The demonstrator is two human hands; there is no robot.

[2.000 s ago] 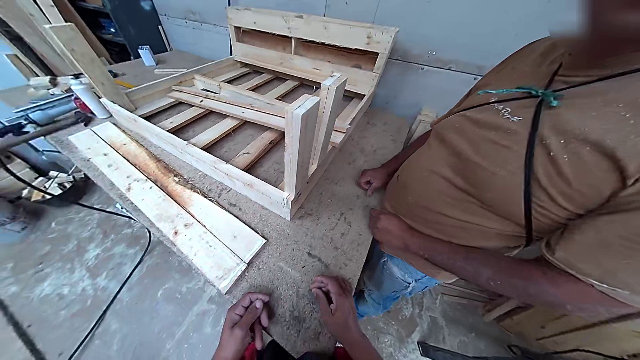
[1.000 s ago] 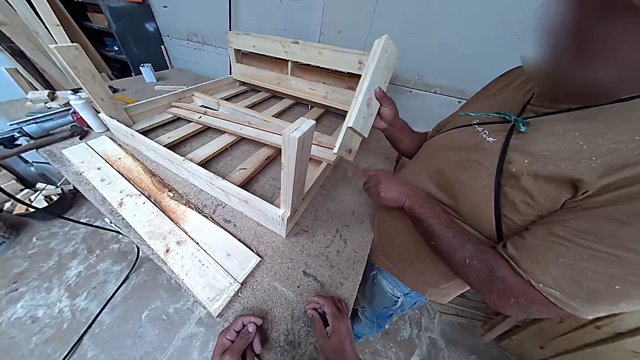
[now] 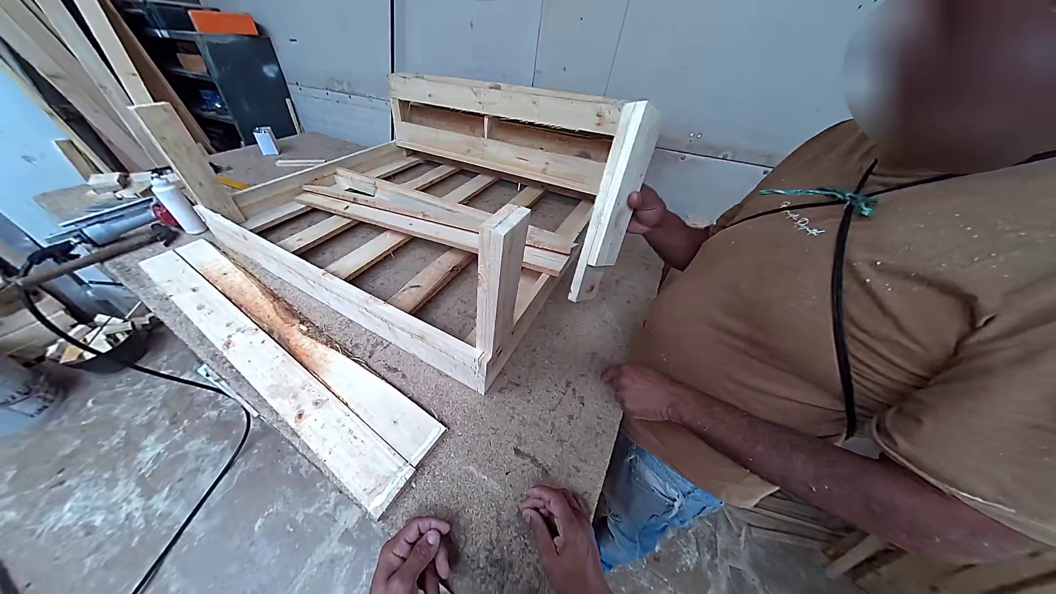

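Observation:
My left hand (image 3: 414, 554) rests at the near edge of the particle board tabletop (image 3: 536, 421), just below the ends of two pale planks (image 3: 289, 388), fingers curled and touching neither. My right hand (image 3: 561, 532) lies on the same board to the right, fingers bent, holding nothing that shows. Beyond them stands a wooden bed-like frame (image 3: 355, 305) with slats, a headboard (image 3: 503, 107) and an upright post (image 3: 501, 280) at its near corner. A joined post piece (image 3: 615, 190) is held tilted by a co-worker's hand (image 3: 648, 210) at the frame's right side.
A co-worker in a brown shirt (image 3: 784, 330) stands close on the right, one fist (image 3: 643, 392) at the table edge. A white bottle (image 3: 176, 202) and a clamp bar (image 3: 82, 262) are at the left. A black cable (image 3: 239, 450) hangs over the floor.
The co-worker's hand has taken hold of the post piece, which stood upright near the corner post two seconds ago, and has moved it away and tilted it. My hands stay near the table edge.

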